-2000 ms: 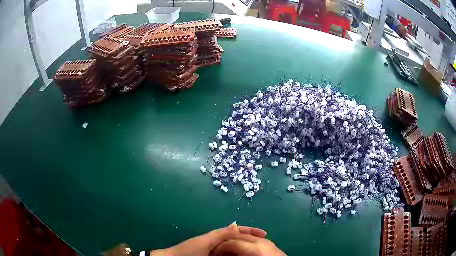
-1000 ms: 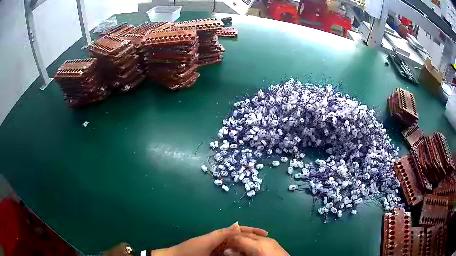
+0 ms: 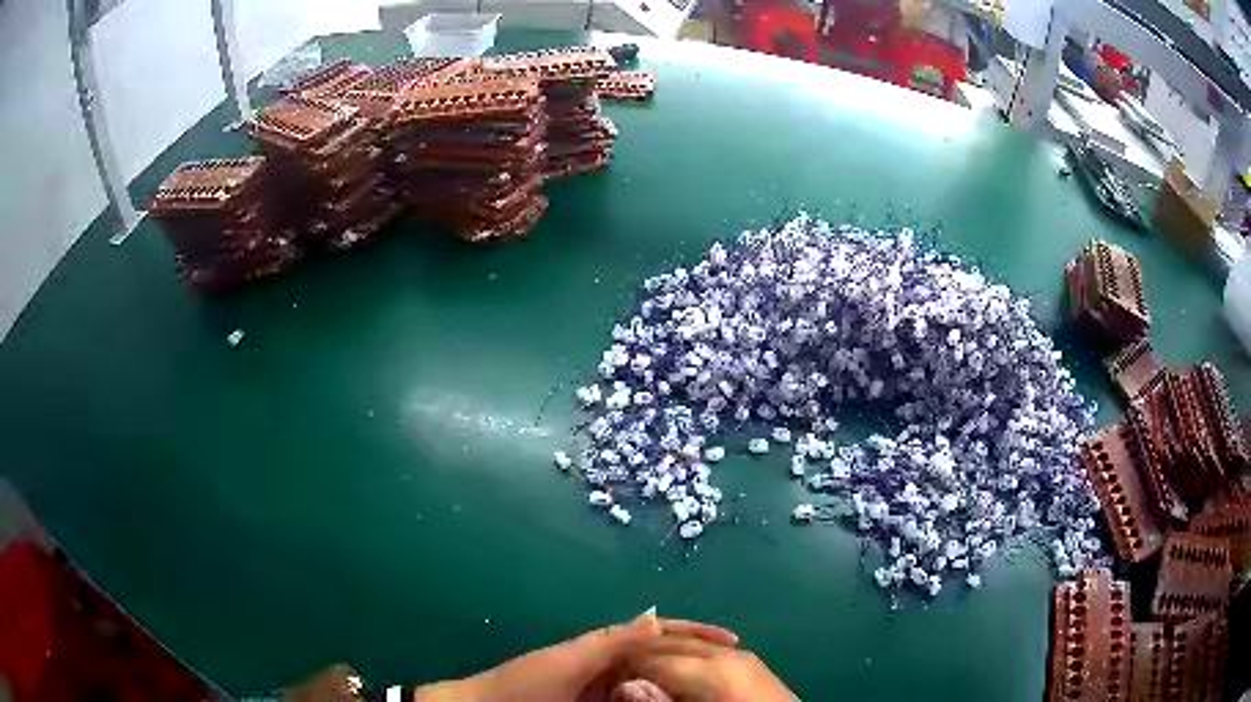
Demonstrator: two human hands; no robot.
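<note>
My left hand (image 3: 549, 671) and my right hand (image 3: 707, 668) lie together at the bottom edge, partly cut off, fingers overlapping. Whether they hold anything between them is hidden. In front of them a large crescent heap of small white wired components (image 3: 878, 322) with thin dark purple leads lies on the green table (image 3: 329, 507). Loose brown slotted fixtures (image 3: 1091, 638) lie and lean at the right edge, their openings dark.
Several tall stacks of brown fixtures (image 3: 467, 151) stand at the far left. One loose white component (image 3: 235, 337) lies near them. A clear plastic tub (image 3: 453, 34) is at the far edge. Red stools (image 3: 930, 62) and white metal uprights (image 3: 1039, 62) stand beyond the table.
My hands have shifted only slightly against each other at the bottom edge. The heap, the stacks and the fixtures have not moved.
</note>
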